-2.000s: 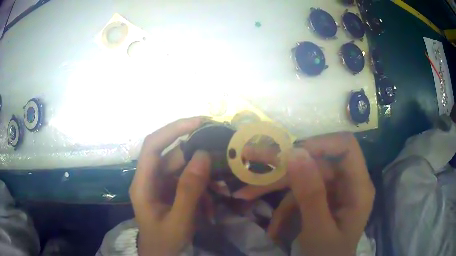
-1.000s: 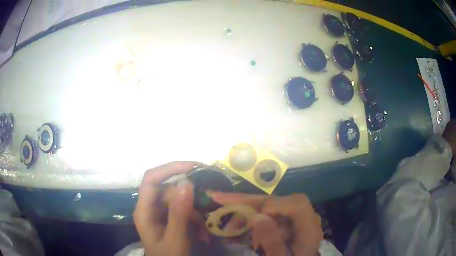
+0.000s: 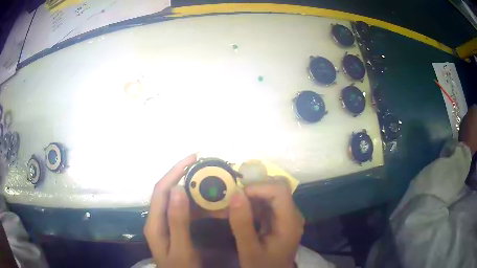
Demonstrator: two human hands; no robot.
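Observation:
A round black housing is held face-up between both hands near the mat's front edge. A tan ring adhesive lies over its face, with the dark centre showing through the large hole. My left hand grips the housing's left side. My right hand has its thumb at the ring's lower right edge. Its other fingers are partly behind the housing. A yellow backing sheet with a round cut-out lies just right of the housing, partly covered by my right hand.
Several dark housings stand at the right of the white mat. Two ringed housings and loose rings are at far left. White papers lie at the back left. Another person's white sleeve is at right.
The ring has moved from my right fingers, beside the housing, onto the housing's face. Both hands have risen a little, and the right hand now covers part of the backing sheet.

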